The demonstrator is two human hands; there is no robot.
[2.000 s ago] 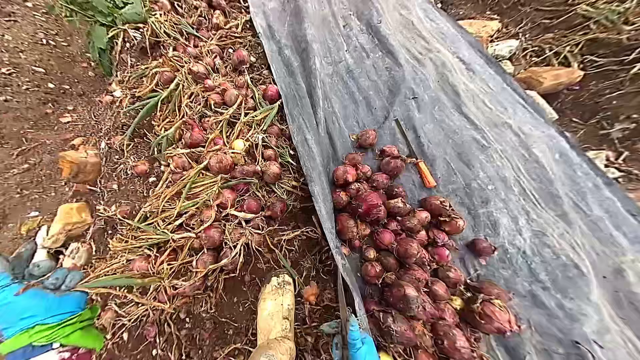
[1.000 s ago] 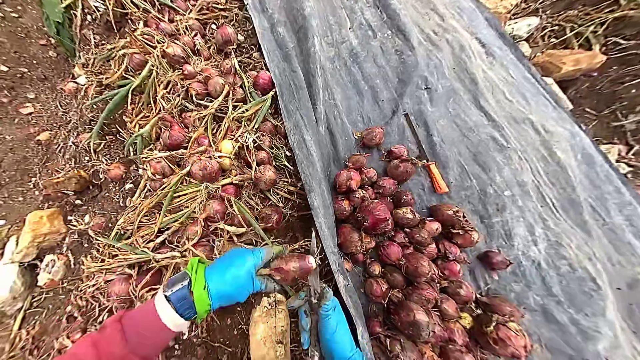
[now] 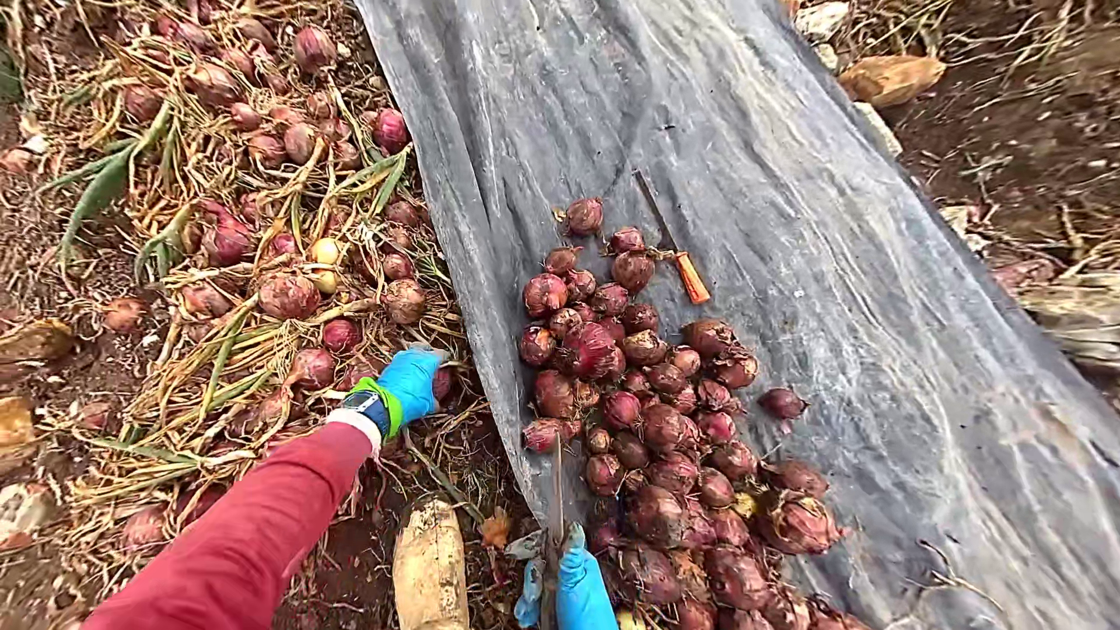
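Note:
My left hand (image 3: 411, 383), in a blue glove with a green band and a watch at the wrist, reaches down to a red onion (image 3: 443, 383) at the edge of the plastic sheet. Its fingertips are mostly hidden, so its grip is unclear. At the bottom, my right hand (image 3: 569, 582), also in a blue glove, holds a pair of shears (image 3: 556, 525) with the blades pointing up. Right beside the shears, a heap of trimmed red onions (image 3: 665, 429) lies on the grey plastic sheet (image 3: 787, 262). Untrimmed onions with dry tops (image 3: 289, 296) cover the soil to the left.
A knife with an orange handle (image 3: 691, 277) lies on the sheet above the heap. A pale, dirt-covered elongated object (image 3: 429, 569) is between my hands at the bottom. Stones, one a tan rock (image 3: 891, 79), border the sheet at right; another rock (image 3: 35, 341) lies far left.
One second ago my left hand held a red onion by the shears; now it is up and left at another onion. An onion now lies at the heap's left edge, above the shears.

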